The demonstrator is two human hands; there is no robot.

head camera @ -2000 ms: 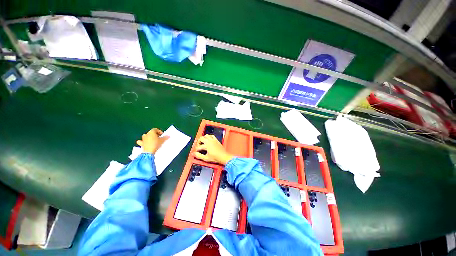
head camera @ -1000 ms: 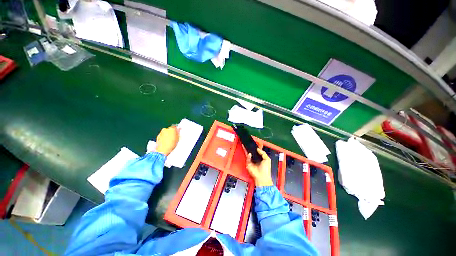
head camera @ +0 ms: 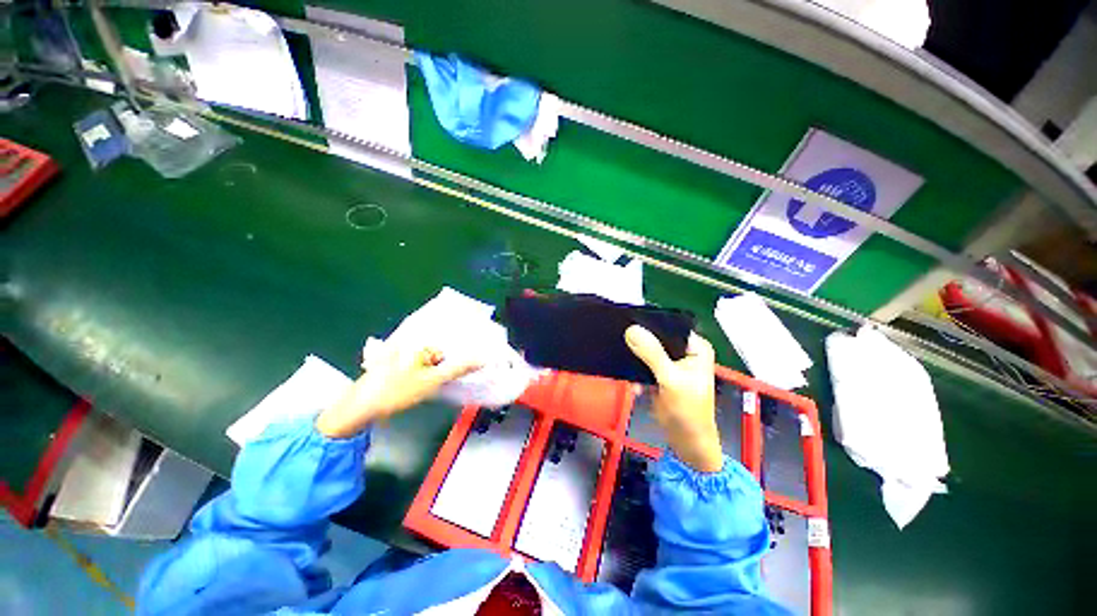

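Note:
My right hand (head camera: 676, 383) grips a dark smartphone (head camera: 589, 335) by its right end, above the upper part of the red-orange tray (head camera: 448, 515). My left hand (head camera: 409, 383) holds a thin white sleeve (head camera: 451, 335) with thumb and fingers. The sleeve's right end is at the phone's left end; whether they touch is unclear. Other phones lie in the tray slots, such as a grey-backed handset (head camera: 484, 469) with black camera dots. The phone and my right arm hide part of the tray. Another white sleeve stack (head camera: 292, 397) lies left of my left hand.
White scraps (head camera: 602, 277) and a flat white piece (head camera: 763, 342) lie beyond the tray. A puffy white bundle (head camera: 888, 415) is at the right. Clear plastic bags (head camera: 181, 138) and a red tray corner (head camera: 22, 175) are at the far left. A green partition with metal rails stands behind.
My right hand has lifted the phone out of its slot and turned it level above the tray. My left hand has raised a white sleeve towards the phone.

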